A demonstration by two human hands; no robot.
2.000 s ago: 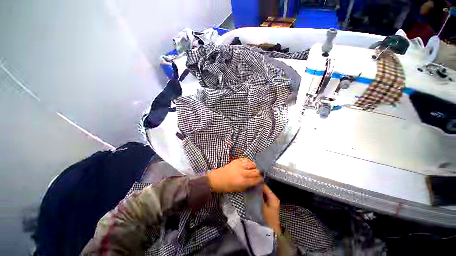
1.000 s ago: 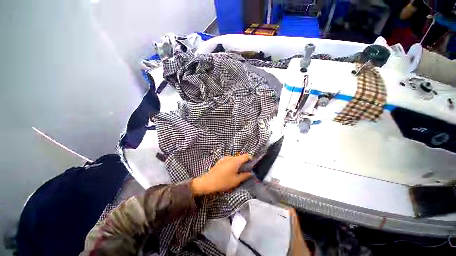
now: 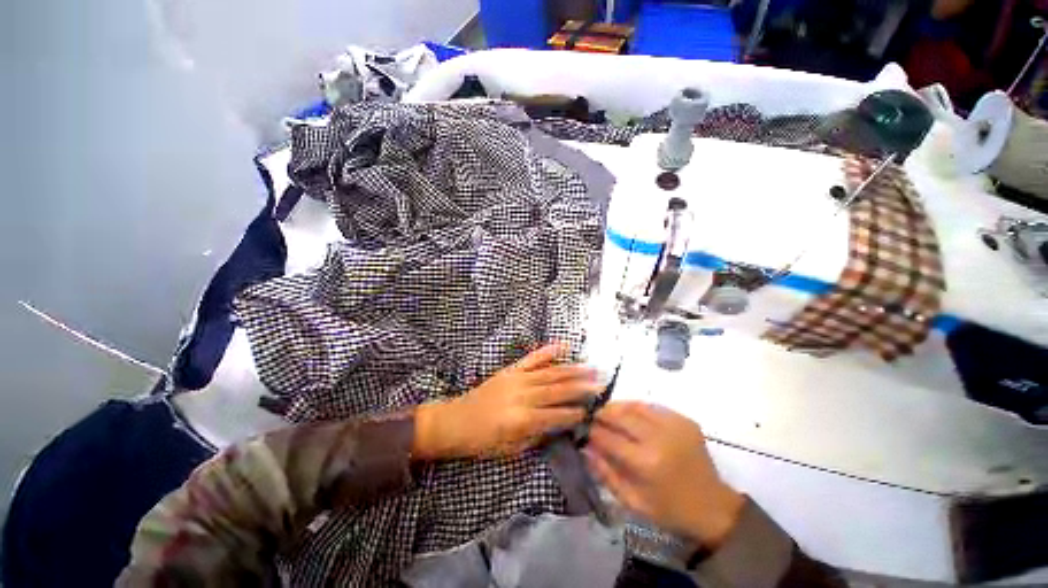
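Note:
The small-checked cloth [image 3: 460, 264] lies crumpled left of the sewing machine head [image 3: 747, 207] and runs down over the front edge. My left hand [image 3: 511, 408] lies flat on it, fingers spread, just in front of the needle area. My right hand [image 3: 655, 459] pinches a dark piece [image 3: 602, 394] at the cloth's right edge, its fingertips close to my left fingers. A grey strip [image 3: 572, 477] hangs below the fingertips. Pale lining [image 3: 552, 557] shows at the bottom. The needle tip is lost in bright glare.
A plaid scrap [image 3: 891, 264] drapes over the machine head. A thread cone [image 3: 1017, 144] stands at the upper right. Dark navy cloth [image 3: 92, 494] lies at the lower left, beside a pale wall [image 3: 115, 172]. A black rectangle [image 3: 1000, 538] is at the right.
My right hand has risen from below the table edge to the dark piece. My left hand now lies flat near the needle. The view has moved closer to the machine.

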